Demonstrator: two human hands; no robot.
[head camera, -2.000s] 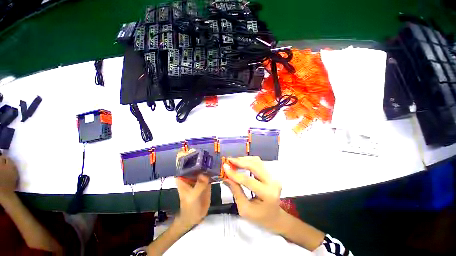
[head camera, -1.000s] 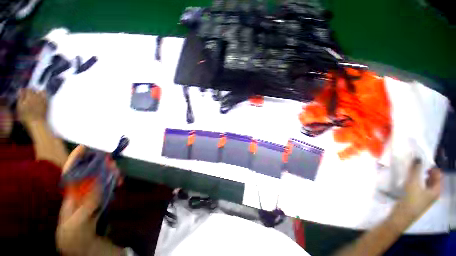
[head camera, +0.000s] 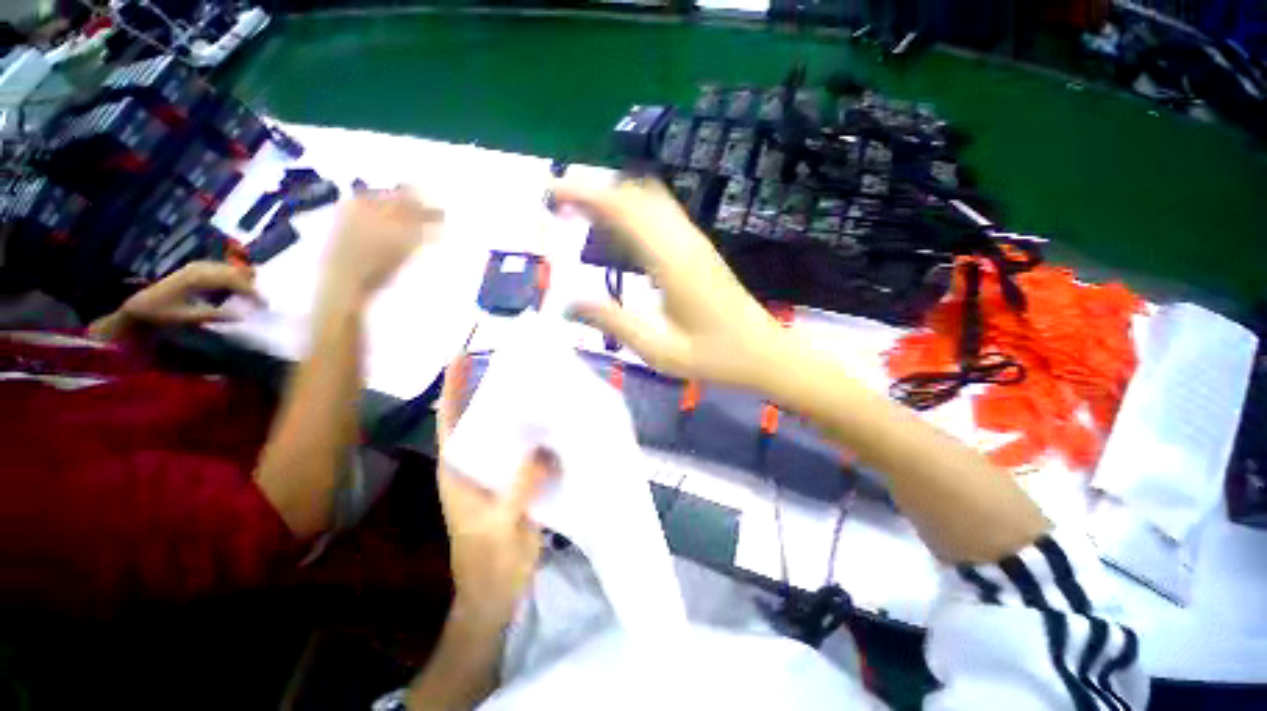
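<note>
My left hand (head camera: 489, 535) holds a white label sheet (head camera: 563, 431), which bends down toward my lap. My right hand (head camera: 681, 299) is stretched out over the bench, blurred, with thumb and fingers apart and nothing visible in it. A dark controller unit (head camera: 511, 285) with a small white label and an orange edge lies just left of my right fingertips. A row of grey controller units (head camera: 723, 417) with orange clips lies near the front edge, partly hidden by the sheet and my right forearm.
A stack of units with cables (head camera: 820, 167) stands at the back. An orange clip pile (head camera: 1063, 347) lies right, beside white printed sheets (head camera: 1181, 403). At left, a person in red reaches over the bench (head camera: 364, 250), near dark parts and another unit stack (head camera: 125, 174).
The view has swung left. My right hand has moved from the sheets at far right to above the bench's middle. A white sheet now shows in my left hand, where a unit showed before.
</note>
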